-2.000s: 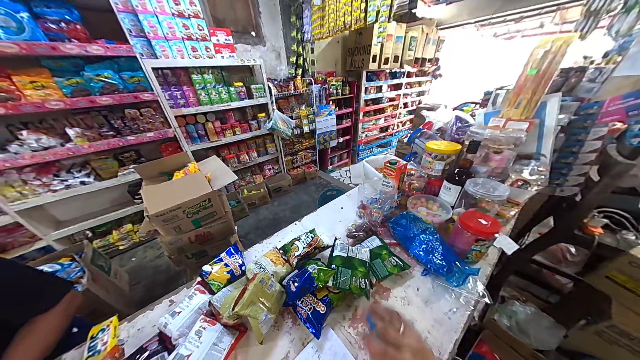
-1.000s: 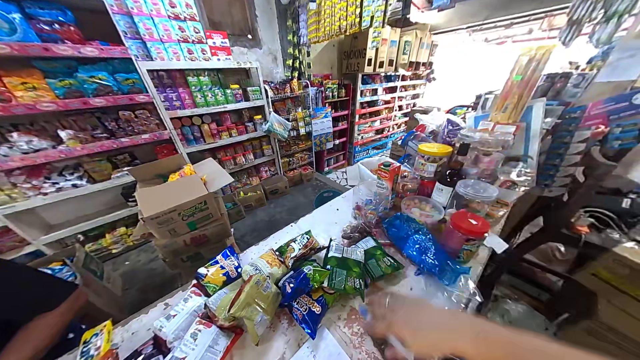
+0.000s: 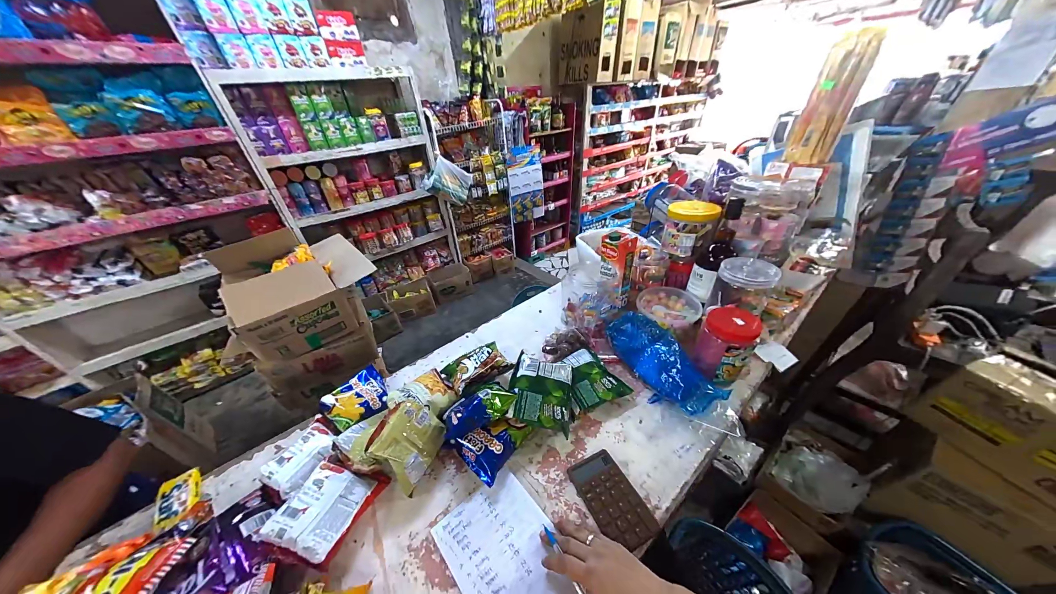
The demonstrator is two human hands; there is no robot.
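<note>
My right hand (image 3: 596, 563) comes in at the bottom edge and holds a blue pen (image 3: 550, 538) over the right side of a handwritten sheet of paper (image 3: 487, 540). A ring shows on one finger. Just beyond the hand lies a brown calculator (image 3: 612, 497) on the worn white counter (image 3: 660, 437). Snack packets lie along the counter: dark green ones (image 3: 541, 388), a dark blue one (image 3: 487, 450), a yellow-green one (image 3: 406, 441) and white ones (image 3: 318, 507). My left hand is out of view.
A person's arm (image 3: 70, 511) reaches in at the left. Purple snack packets (image 3: 202, 544) lie near it. Farther along the counter are a blue plastic bag (image 3: 660, 355), a red-lidded jar (image 3: 728, 338) and a bottle (image 3: 714, 260). Open cartons (image 3: 289, 318) and stocked shelves stand beyond; a dark basket (image 3: 718, 561) is at lower right.
My right hand has moved down toward the bottom edge and now rests at the paper. The calculator is now in plain view; the earlier frames do not show it clearly.
</note>
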